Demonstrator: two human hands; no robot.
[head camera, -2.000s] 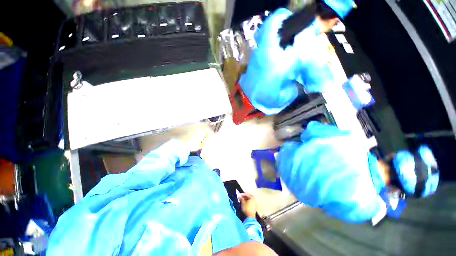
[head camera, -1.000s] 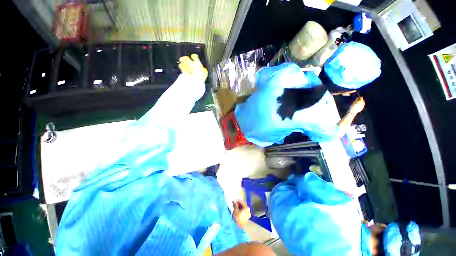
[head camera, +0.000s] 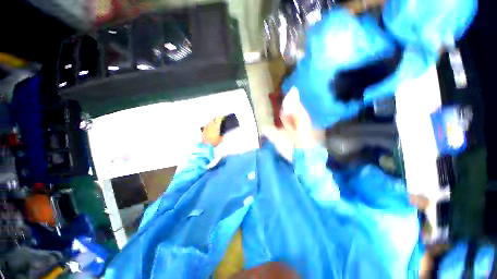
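Observation:
My left hand is over the right end of the white work board, gripping a black phone or screen assembly. The phone is small and blurred in view, and its far end points right. My right hand is raised to the right of the board, blurred and pale. Whether it holds anything cannot be told. Black trays lie behind the board, with dark glossy slabs in their pockets. The rightmost pocket looks matt grey.
A small clear-and-metal bottle stands at the board's far left corner. A co-worker in a blue smock is close on the right, near my right hand. Another bench runs beyond. A brown box is below the board.
My left hand has come back from the trays to the board, now with a black slab. My right hand has risen from low at my side. The view has shifted and blurred.

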